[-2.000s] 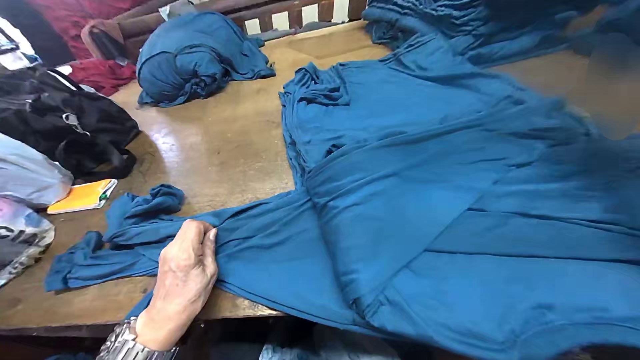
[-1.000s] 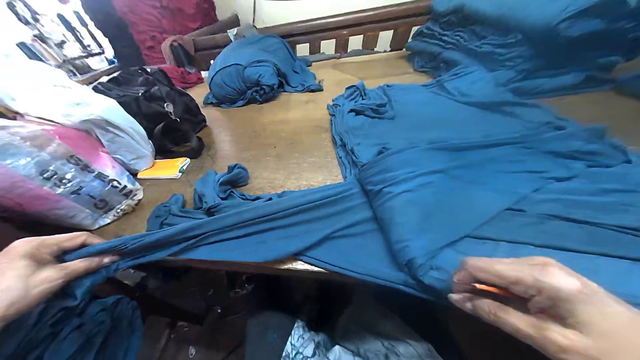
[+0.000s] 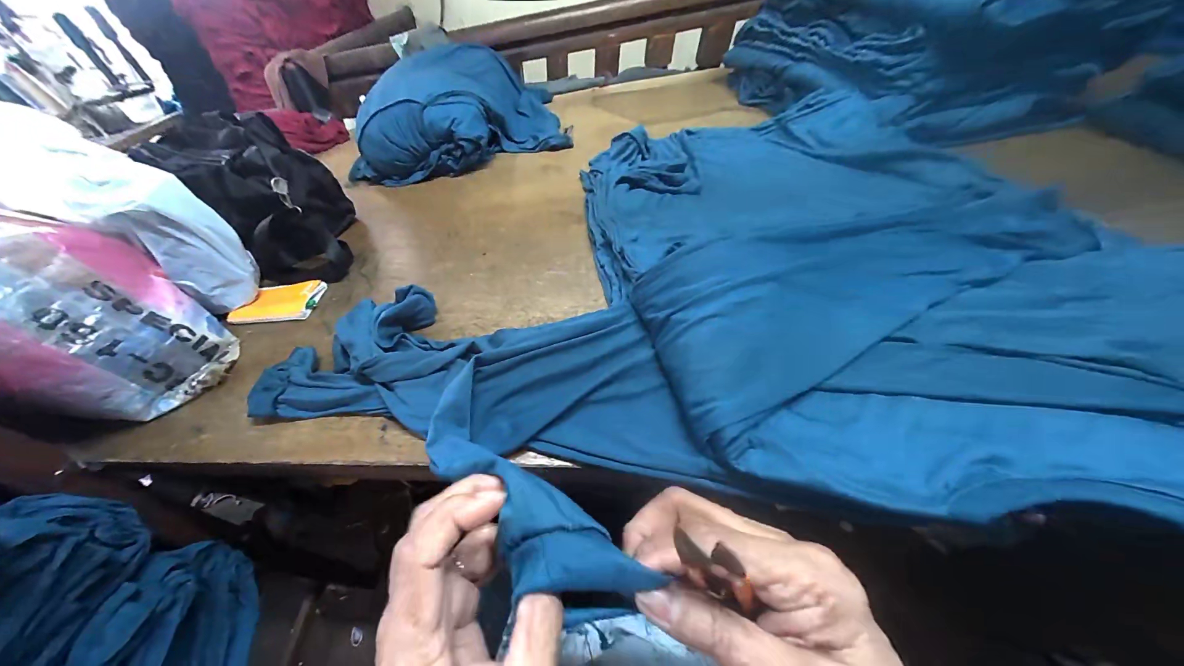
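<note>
A blue knit garment (image 3: 758, 342) lies spread over the wooden table, and one narrow end, a sleeve by its look (image 3: 546, 518), hangs over the front edge. That open end is between my two hands. My left hand (image 3: 453, 573) grips its left side, thumb at the opening. Thumb and fingers of my right hand (image 3: 749, 583) pinch the right corner of the opening. Small thread snips (image 3: 712, 560) with orange on the handle rest within the right hand, dark blades pointing up. Another gathered blue part (image 3: 379, 347) lies on the table at the left.
A bundled blue cloth (image 3: 435, 111) sits at the back of the wooden table (image 3: 499, 222). More blue fabric (image 3: 925, 55) is heaped at the back right. At left are a black bag (image 3: 231, 185), plastic bags (image 3: 111, 296) and an orange booklet (image 3: 277, 302). Blue cloth (image 3: 120, 583) lies below the table.
My left hand has moved right from the far left, and the cloth is no longer stretched out to that side. Both hands now meet at the fabric's end below the table edge.
</note>
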